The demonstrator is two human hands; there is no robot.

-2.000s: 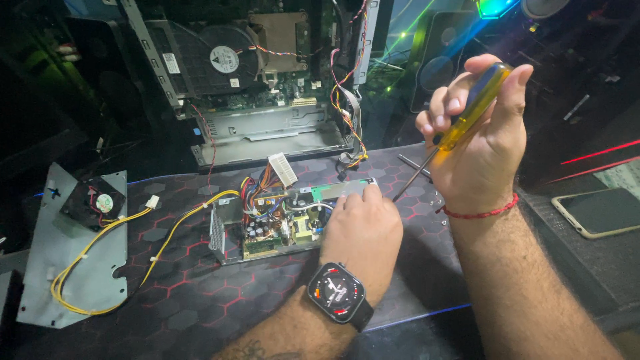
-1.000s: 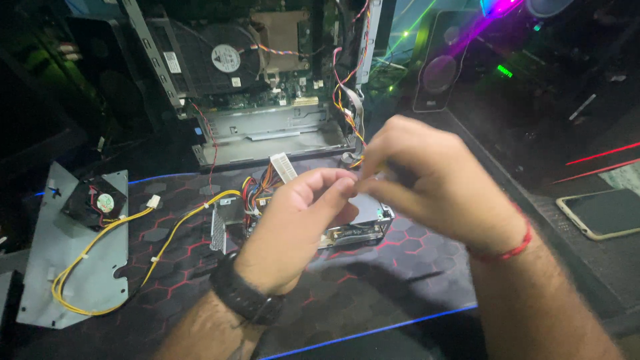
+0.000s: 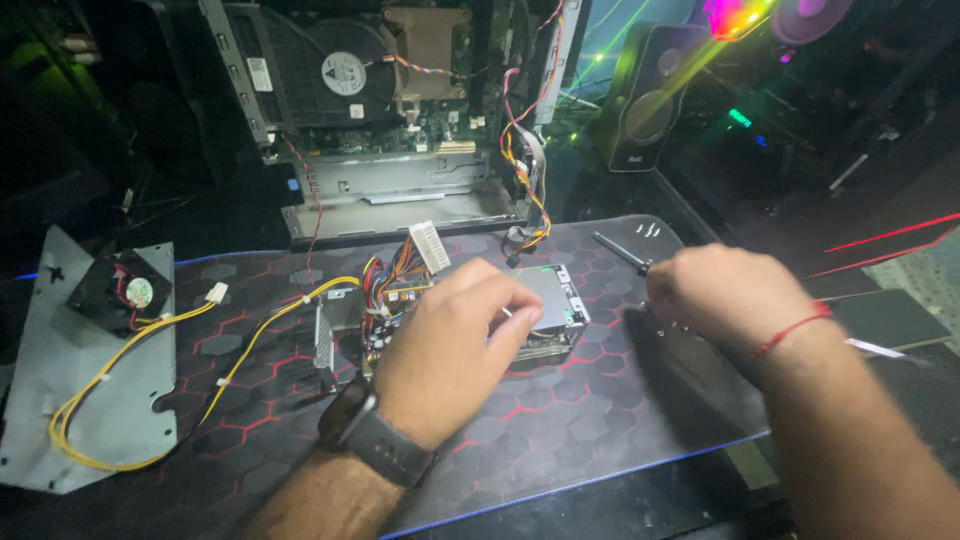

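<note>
My left hand [image 3: 457,341], with a black watch on its wrist, is over an open computer power supply [image 3: 559,300] with a circuit board and bundled wires. A small pale piece, too small to identify, is pinched between its thumb and forefinger. My right hand [image 3: 720,296], with a red cord bracelet, is above the mat to the right, its fingertips hidden behind the hand. Close to it lies a screwdriver [image 3: 619,251], its shaft pointing up and left. Several small screws [image 3: 671,330] lie under the right hand. A white connector [image 3: 429,244] stands up from the wires behind the power supply.
An open computer case [image 3: 420,199] with a blower fan [image 3: 343,73] stands at the back. At left, a metal cover plate [image 3: 45,352] carries a small fan [image 3: 124,289] with yellow cables. More small screws [image 3: 649,229] lie at the back right of the patterned mat [image 3: 525,435]. A speaker [image 3: 637,105] stands behind.
My right hand has moved away from my left hand, to the right over the mat. Two seconds ago it held a yellow-handled screwdriver, which is no longer seen raised in that hand.
</note>
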